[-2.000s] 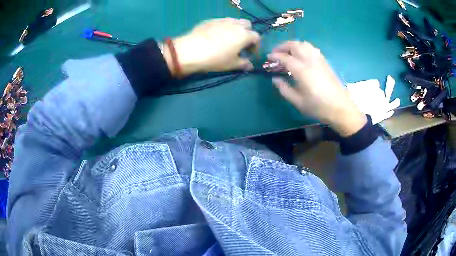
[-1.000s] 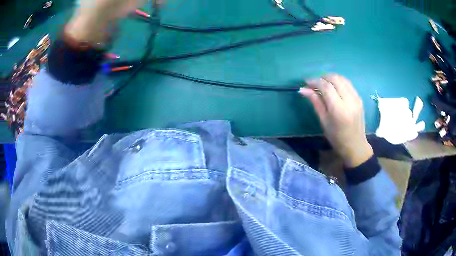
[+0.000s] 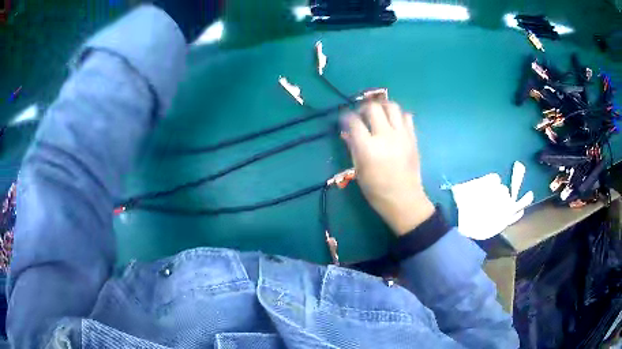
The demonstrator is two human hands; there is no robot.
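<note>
Several black cable leads lie across the green tabletop. Copper terminals are at their right ends, and a small red section shows at the left, beside my left sleeve. My right hand is palm down over the right ends of the upper leads, its fingertips just below a copper terminal. Its fingers hide one lead's end, so its grip is unclear. More copper terminals lie farther back and near the front edge. My left hand is out of view beyond the top edge; only the sleeve and dark cuff show.
A white glove lies right of my right hand. A mixed pile of black and copper pieces is at the far right. Small black bundles lie along the far side. An open cardboard box with black plastic is below the right edge.
My left hand has gone up out of the picture. My right hand has moved left, from the single lead's end to the upper leads' copper ends. The view shows more of the far side.
</note>
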